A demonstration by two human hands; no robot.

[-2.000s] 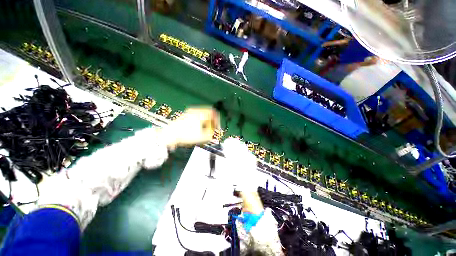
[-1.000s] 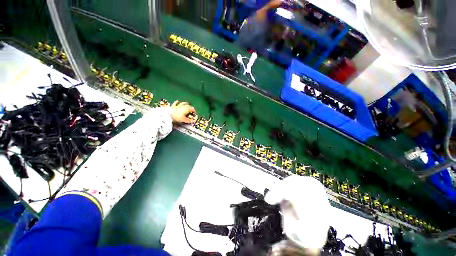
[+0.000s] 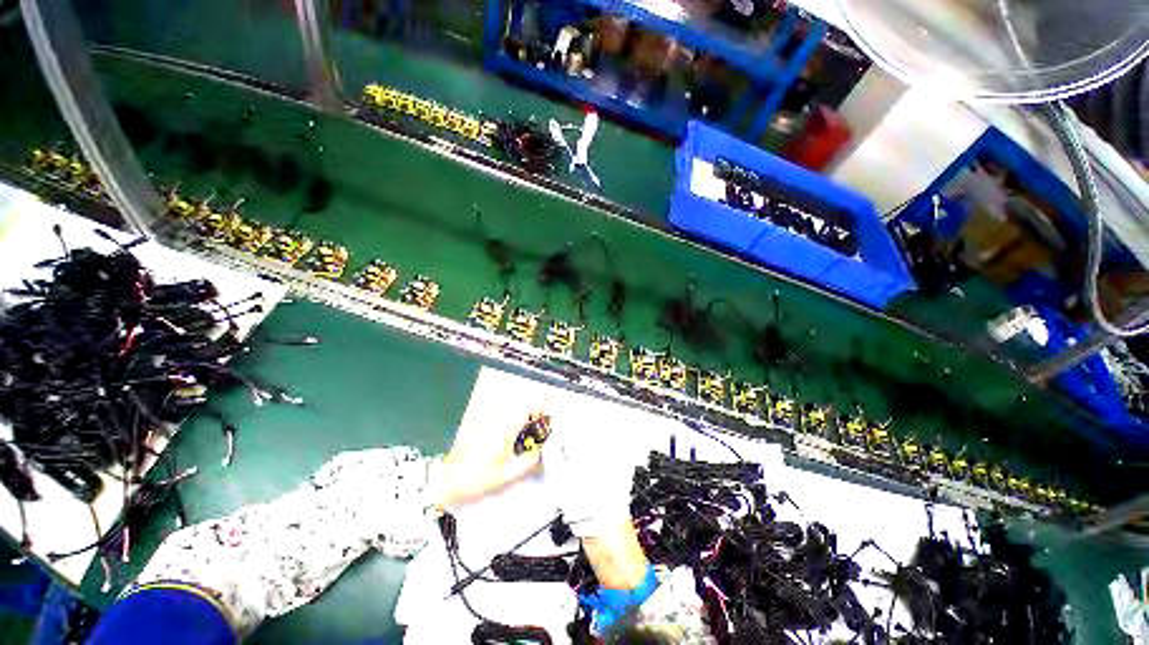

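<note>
My left hand [image 3: 485, 469], in a speckled white oversleeve, holds a small yellow-and-black circuit board assembly [image 3: 533, 433] in its fingertips over the white work sheet [image 3: 498, 393]. My right hand [image 3: 590, 498], in a whitish glove with a blue wrist band, is just to the right of it, beside the board. A dark cable end shows under the right hand, but its fingers are blurred against the sheet, so its grip is unclear. A cable pile [image 3: 743, 542] lies right of the right hand. More yellow boards [image 3: 561, 336] stand in a row along the near belt edge.
Another cable pile [image 3: 101, 340] lies at the left. The green conveyor belt [image 3: 428, 214] crosses beyond the bench, with black cables on it. A blue plastic tote [image 3: 781, 214] stands beyond the belt. A clear hood [image 3: 1008, 51] hangs at the upper right.
My left hand has come back from the belt edge with a board, leaving a gap in the row. My right hand has moved left from the cable pile to meet it.
</note>
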